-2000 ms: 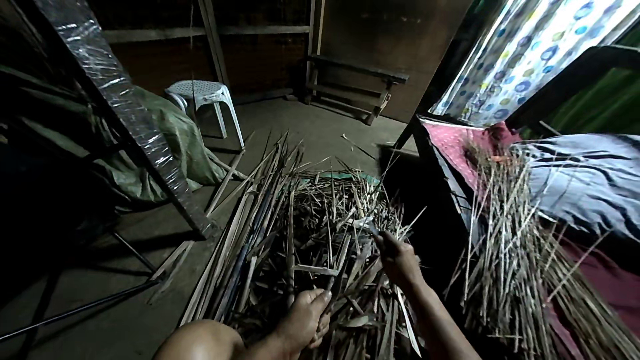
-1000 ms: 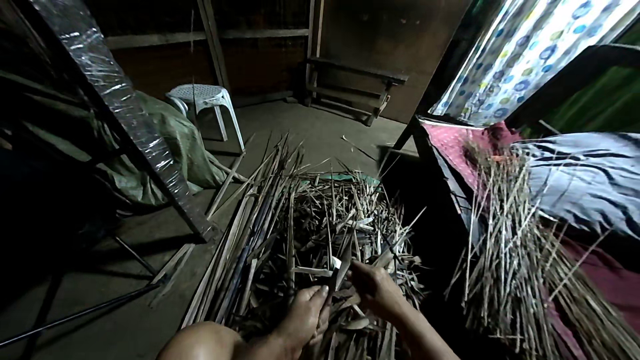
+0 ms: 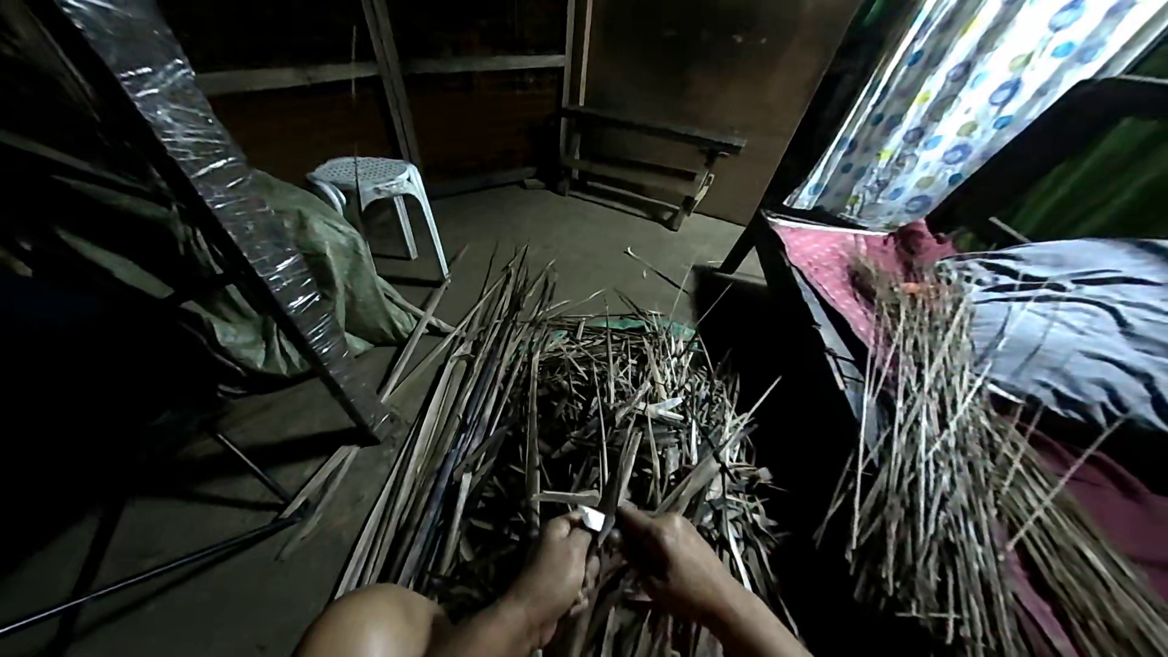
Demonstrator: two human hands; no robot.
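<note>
My left hand (image 3: 558, 561) is closed around a dry, narrow leaf strip (image 3: 623, 470), just below the middle of the view. A small white piece (image 3: 592, 518) shows at its thumb. My right hand (image 3: 671, 552) is curled against the same strip, almost touching the left; what else lies inside its fingers is hidden. Under and beyond both hands spreads a heap of dry leaf strips and cut scraps (image 3: 584, 383). Long dry strips (image 3: 452, 429) lie side by side along its left.
A bundle of thin dry sticks (image 3: 931, 438) lies on the bed (image 3: 803, 301) at the right. A white plastic stool (image 3: 365, 171) and a wooden bench (image 3: 652, 151) stand beyond. At the left, a plastic-wrapped post (image 3: 246, 219) slants beside green sheeting (image 3: 338, 265).
My right hand, out to the right with a tool-like object two seconds ago, has come in beside my left hand. My left hand has stayed nearly in place.
</note>
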